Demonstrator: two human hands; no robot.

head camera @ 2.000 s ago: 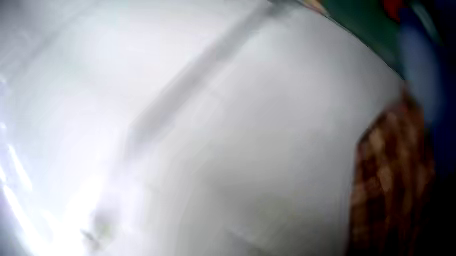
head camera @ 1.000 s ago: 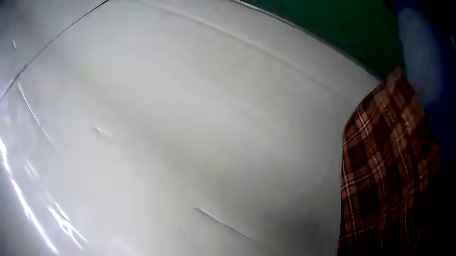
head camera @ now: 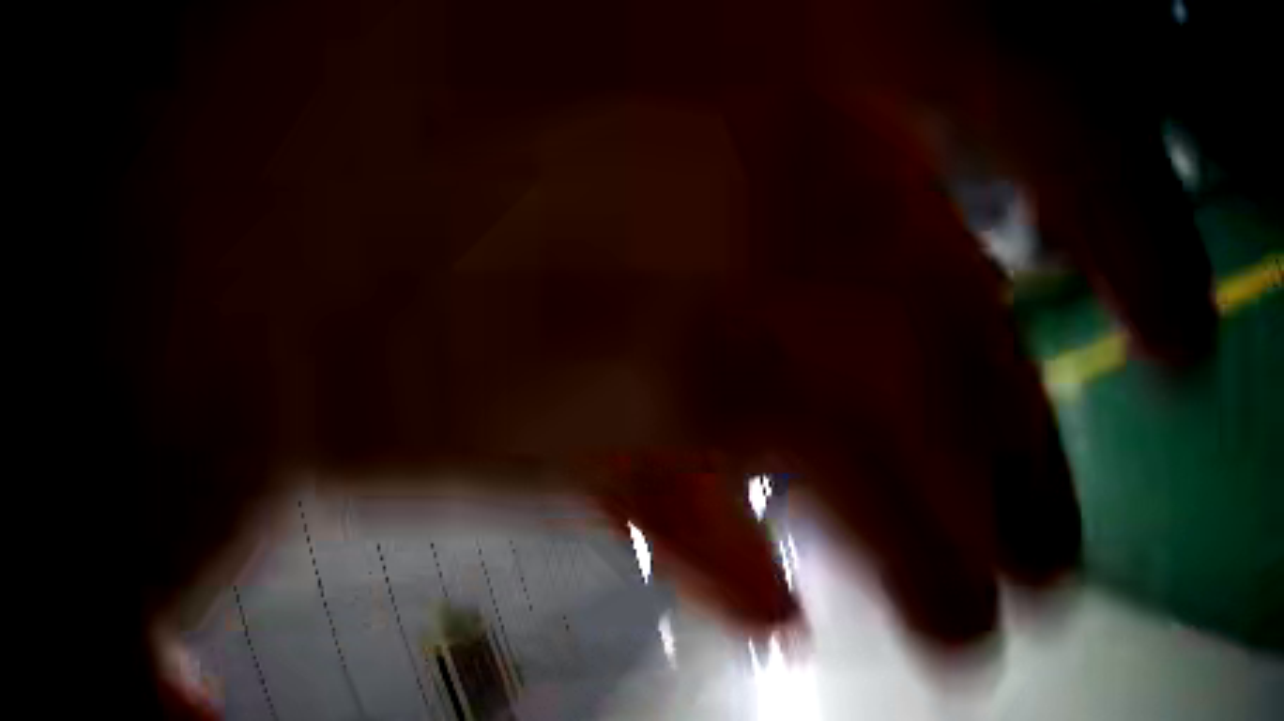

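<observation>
A hand (head camera: 901,465) is very close to the lens, dark and blurred, and covers most of the view. Its fingers point down and to the right and are spread, with nothing seen between them. I cannot tell whether it is my left hand or my right hand. A reddish blurred tip (head camera: 190,683) shows at the lower left, perhaps part of the same hand. Below the hand lies a pale white surface (head camera: 1127,655) with bright glare. A small dark, blurred thing (head camera: 472,669) shows at the bottom; I cannot tell what it is.
Green floor (head camera: 1155,479) with a yellow line (head camera: 1091,362) lies at the right, beyond the pale surface's edge. A blurred whitish shape (head camera: 1003,226) shows between the fingers at the upper right. The left and top are too dark to read.
A hand has come in front of the lens and hides most of the view. The view has shifted; the checked cloth at the right is no longer seen, and a yellow floor line shows.
</observation>
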